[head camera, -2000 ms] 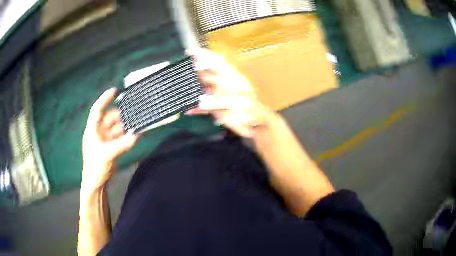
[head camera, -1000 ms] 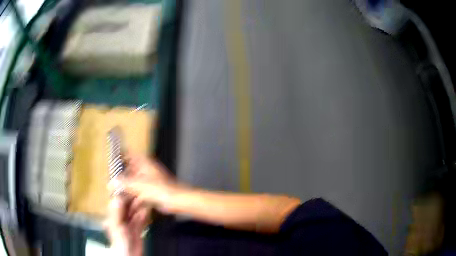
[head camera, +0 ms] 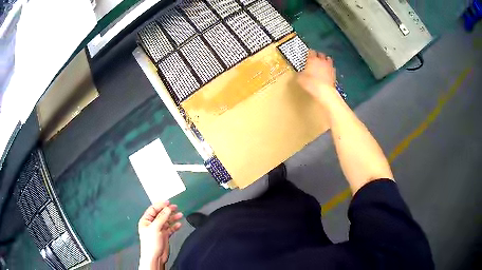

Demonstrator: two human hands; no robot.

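Observation:
A circuit board (head camera: 294, 51), dotted side up, lies at the upper right of the bare cardboard sheet (head camera: 264, 126), next to the rows of boards. My right hand (head camera: 318, 74) is on its right end, fingers over the edge and partly hiding it. The right-hand board stack (head camera: 211, 45) shows dotted boards in rows beyond the cardboard. My left hand (head camera: 157, 224) is at the lower edge of a white card (head camera: 157, 171), fingers apart and curled, with nothing seen in it.
A grey metal box (head camera: 378, 34) stands at the upper right. The left-hand board stack (head camera: 50, 216) is at the far left. A narrow pale strip (head camera: 190, 167) lies beside the white card. Board edges show under the cardboard. A brown panel (head camera: 68, 97) is at the upper left.
The board has moved from between both hands to the cardboard, under my right hand. My left hand has let go and moved back near the white card. The view has swung.

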